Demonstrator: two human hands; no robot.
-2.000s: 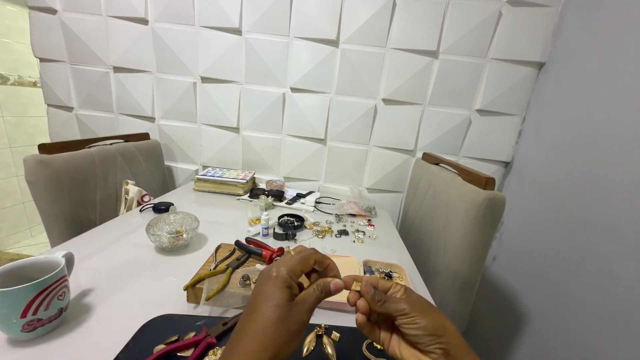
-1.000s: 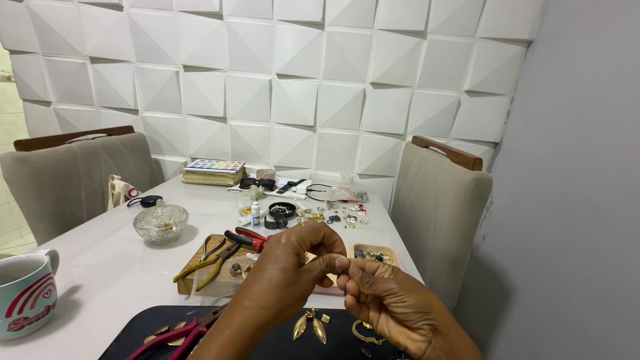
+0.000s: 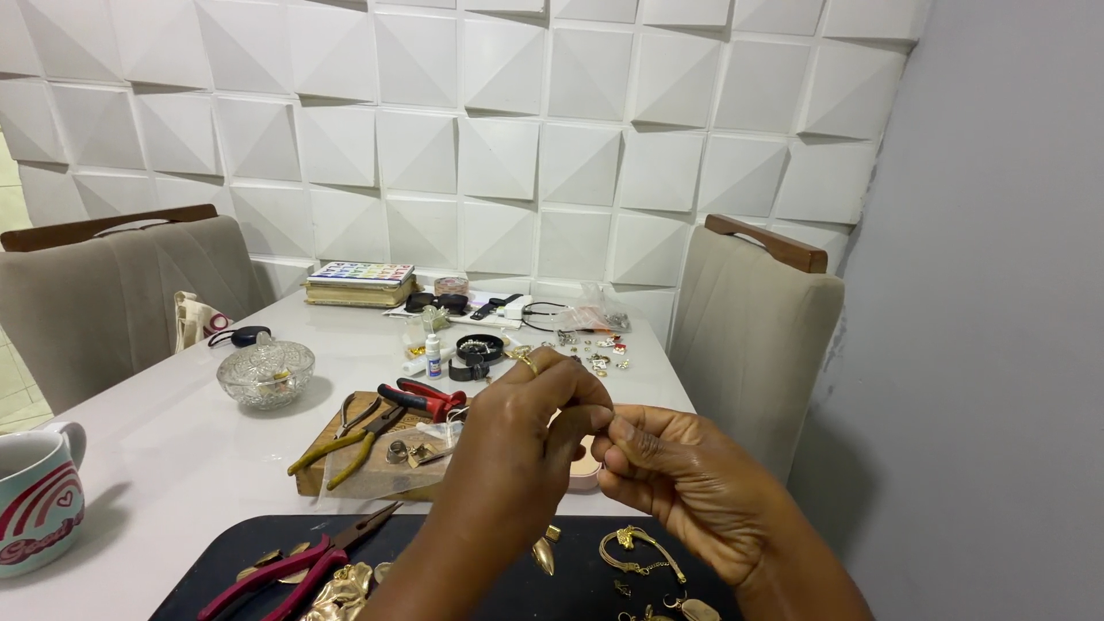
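Observation:
Above the black mat (image 3: 483,552), my left hand (image 3: 535,414) and my right hand (image 3: 673,466) meet at the fingertips, pinched together. Whatever is between them is too small or too hidden to make out. A gold ring (image 3: 528,360) is on a finger of my left hand. On the mat below lie a gold-coloured bracelet (image 3: 642,552), a gold leaf-shaped piece (image 3: 543,556) partly behind my left forearm, crumpled-looking gold pieces (image 3: 341,595) and needle-nose pliers with magenta handles (image 3: 293,569).
A wooden box (image 3: 310,483) bears yellow-handled pliers (image 3: 354,448), red-and-black pliers (image 3: 423,398) and a clear plastic bag (image 3: 388,470). Left stand a mug (image 3: 39,509) and a glass bowl (image 3: 266,375). Farther back are a small bottle (image 3: 433,358), books (image 3: 358,289) and scattered jewellery parts (image 3: 604,349).
The small gold piece seen at my right fingertips two seconds ago no longer shows there. Both hands remain together at the fingertips. The view has shifted somewhat.

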